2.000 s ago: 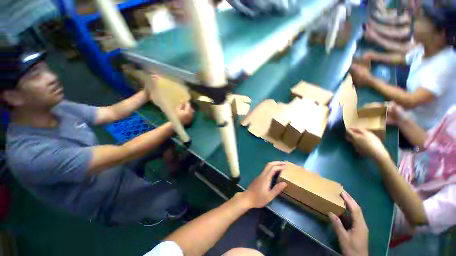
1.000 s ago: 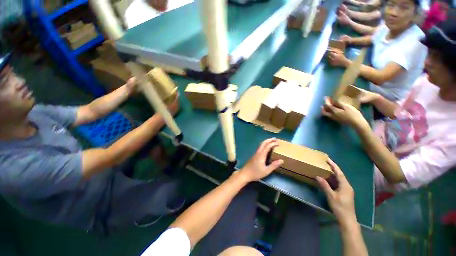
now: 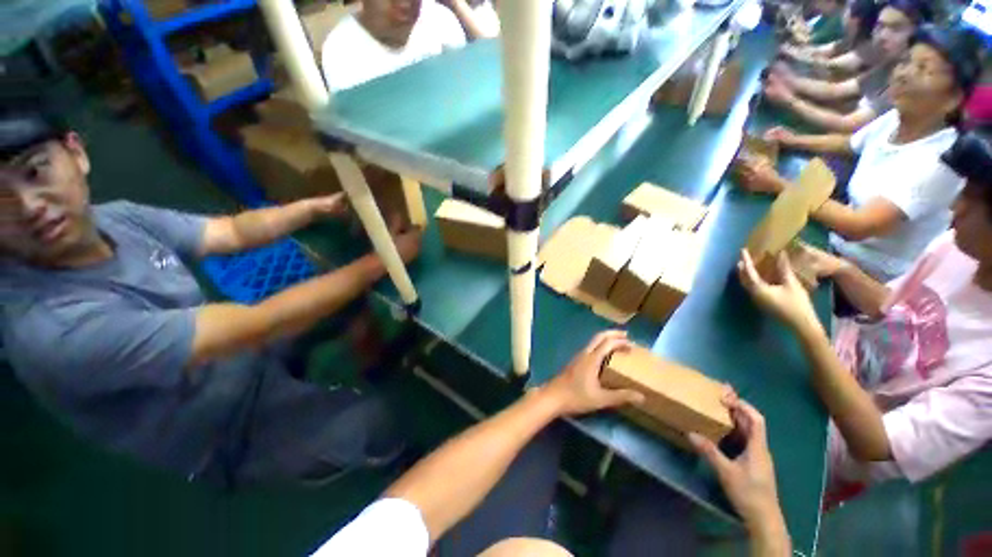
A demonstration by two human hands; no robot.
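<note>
A plain brown oblong carton (image 3: 669, 390) lies at the near edge of the dark green bench top (image 3: 696, 479), its lid side up and closed or nearly so. My left hand (image 3: 593, 375) holds its left end, with the thumb along the near side. My right hand (image 3: 745, 452) holds its right end, with fingers at the far corner and the thumb at the near side. A dark gap shows at the right end beside my fingers. The underside of the carton is hidden.
Several grouped cartons (image 3: 644, 267) stand mid-bench beside a flat brown blank (image 3: 579, 252). Another carton (image 3: 470, 226) stands behind the cream pipe (image 3: 523, 196). A raised green shelf (image 3: 435, 109) is beyond. A person in grey works at left; people along the right side handle cartons.
Both my hands still hold the carton's ends. The camera view has shifted. The person in pink has changed the angle of a raised cardboard flap, and the person in grey has turned their carton.
</note>
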